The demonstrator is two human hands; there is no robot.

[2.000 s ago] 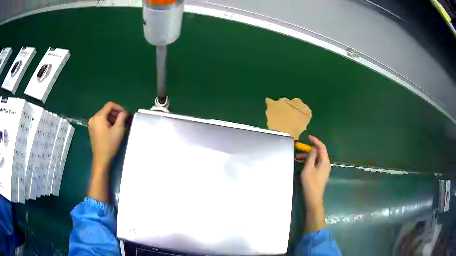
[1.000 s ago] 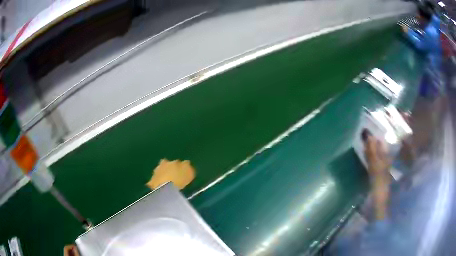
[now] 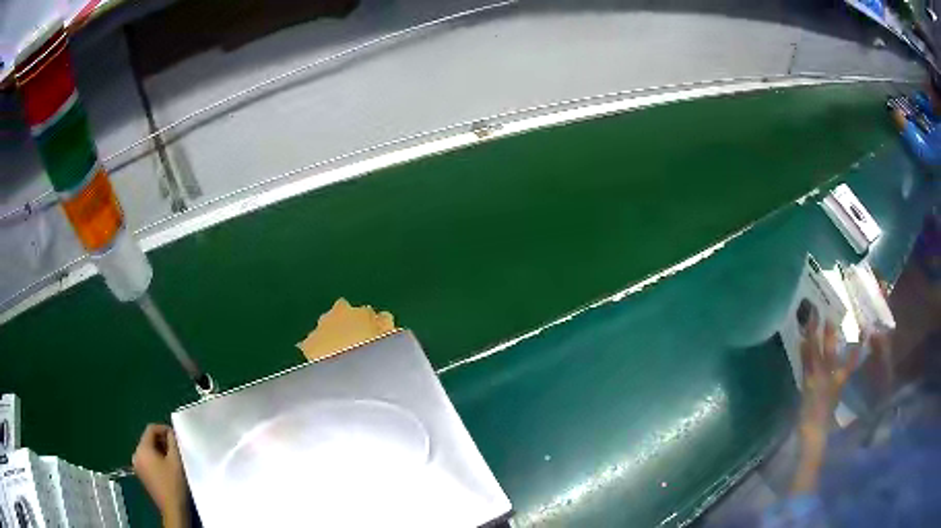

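Note:
The weighing scale (image 3: pixel 320 443) shows its wide silver platform at the bottom left, with nothing on it and a round glare. My left hand (image 3: pixel 160 469) is beside the platform's left edge, fingers loosely curled, with no object seen in it. The bottom edge cuts off its forearm. My right hand is not in view. The signal tower light (image 3: pixel 88 175) leans at the upper left, with red, green and orange bands over a white base. Its metal pole stands behind the scale.
A stack of white boxes (image 3: pixel 57 490) stands left of the scale. Brown paper (image 3: pixel 346 328) lies on the green belt (image 3: pixel 516 227) behind it. At right, a neighbour's hands (image 3: pixel 825 366) hold white boxes (image 3: pixel 805 309). Another box (image 3: pixel 853 219) lies beyond them. A further blue-sleeved person is at far right.
The view has swung right, so the scale and brown paper now sit further left. My right hand, earlier at the scale's right edge, has left the picture. My left hand is still by the left edge.

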